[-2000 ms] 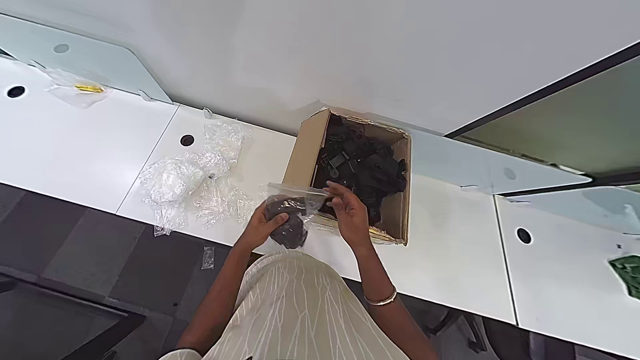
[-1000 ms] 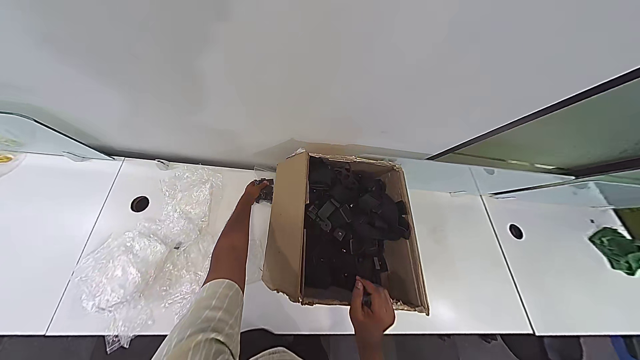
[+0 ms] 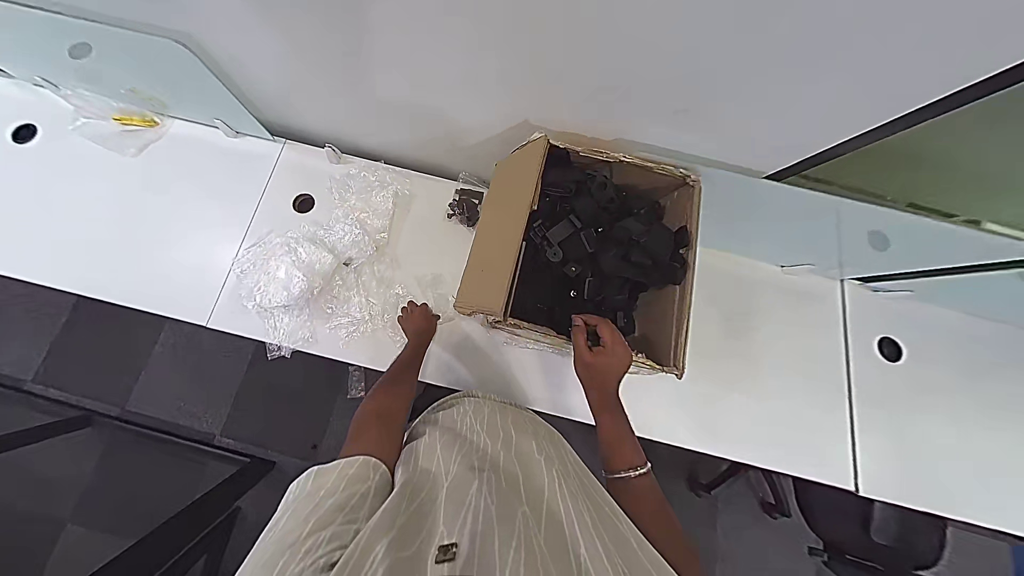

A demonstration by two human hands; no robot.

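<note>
An open cardboard box (image 3: 498,240) stands on the white desk, holding a jumble of black plastic parts (image 3: 600,232). At its near edge is my right hand (image 3: 602,356), fingers curled over the opening; a small dark thing shows between them, too small to name. My left hand (image 3: 418,322) lies on the desk at the edge of a heap of clear plastic bags (image 3: 320,272), touching the film; whether it grips any is unclear. A clear bag with small black parts (image 3: 466,204) rests beside the box's far left side.
A bag with a yellow item (image 3: 132,120) lies at the far left of the desk (image 3: 760,360), by a glass divider (image 3: 136,60). Cable holes (image 3: 303,203) pierce the desktop. A scrap of film (image 3: 357,382) is on the floor. A chair (image 3: 868,520) stands below right.
My left hand has moved from beyond the box's left side back to the near edge of the plastic heap. The bag of black parts now lies where that hand was. My right hand remains at the box's near edge.
</note>
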